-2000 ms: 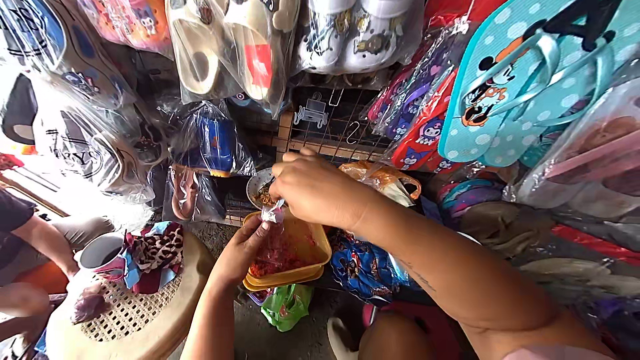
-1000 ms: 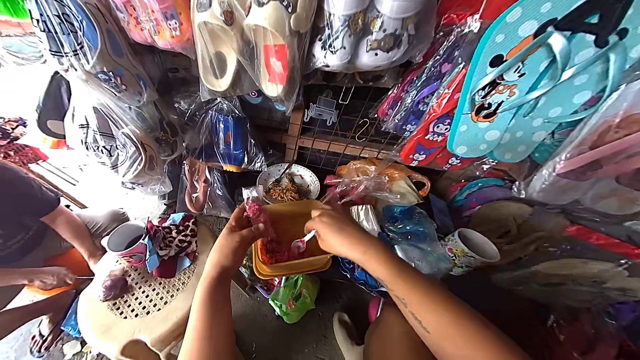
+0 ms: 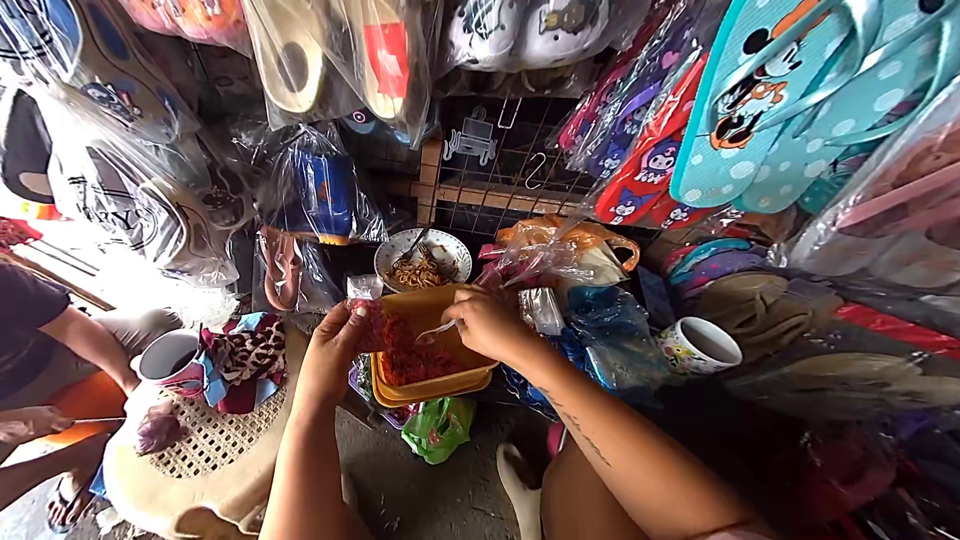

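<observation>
My left hand [image 3: 339, 334] grips a small clear plastic bag [image 3: 365, 319] with pinkish-red stuff inside, at the left rim of a yellow plastic tub [image 3: 427, 386]. Red shredded food [image 3: 416, 361] lies in the tub. Over the tub's right side, my right hand [image 3: 484, 322] holds a clear plastic spoon [image 3: 435, 331], its bowl just above the red food. The tub seems stacked in another yellow one. Just behind it stands a patterned bowl [image 3: 384, 255] with noodles and a fork. What exactly the bagged stuff is, I cannot tell.
A plastic stool [image 3: 142, 480] at left bears a mug [image 3: 171, 364], cloths [image 3: 244, 360] and a small bagged purple thing [image 3: 157, 430]. A person sits beyond it. At right are plastic bags [image 3: 607, 337] and a floral cup [image 3: 699, 345]. Bagged footwear [image 3: 330, 187] hangs around; a green bag [image 3: 439, 429] is below.
Two seconds ago both hands were together at a small bag above the tub. They have since moved apart, and the spoon shows in my right hand from one second ago on.
</observation>
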